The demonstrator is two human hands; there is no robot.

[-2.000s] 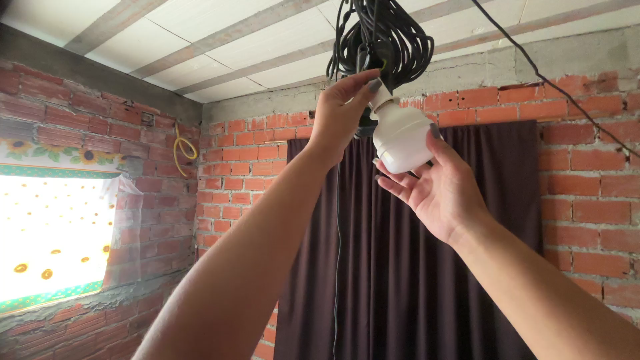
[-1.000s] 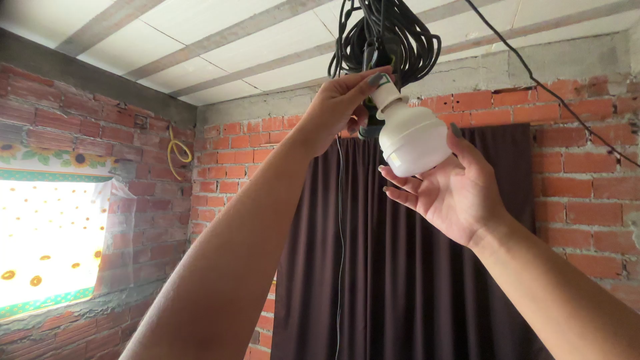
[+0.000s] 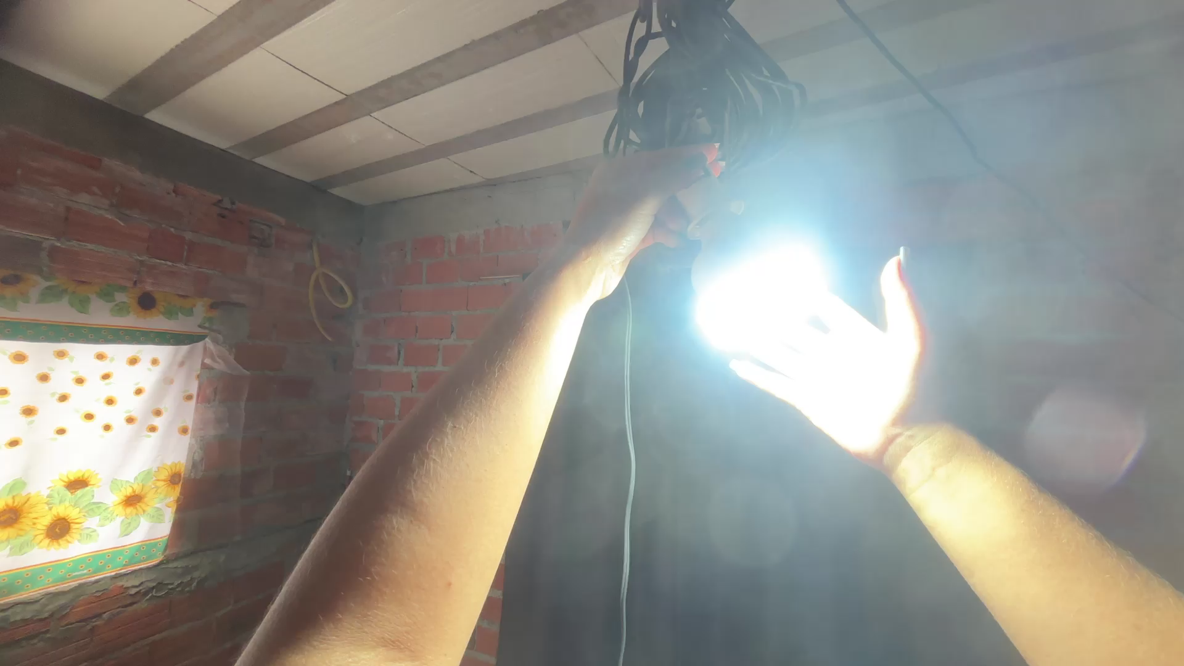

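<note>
A light bulb (image 3: 768, 287) glows brightly below a hanging coil of black cable (image 3: 708, 92), and its glare hides its outline. My left hand (image 3: 638, 208) is raised to the bulb's upper end, its fingers closed around the socket (image 3: 700, 199) just under the coil. My right hand (image 3: 846, 370) is beside and below the bulb, palm toward it, thumb up and apart from the other fingers. Glare hides whether those fingertips touch the glass.
A dark curtain (image 3: 564, 518) hangs behind, with a thin pale cord (image 3: 629, 444) in front of it. A sunflower-print cloth (image 3: 102, 398) covers the window at left. A yellow hose loop (image 3: 328, 291) hangs on the brick wall (image 3: 421, 301). A black cable (image 3: 925, 92) crosses at upper right.
The bulb was unlit in both earlier frames and is now lit. My right hand was cupped against the bulb; its thumb now stands away from it. My left hand has stayed at the socket.
</note>
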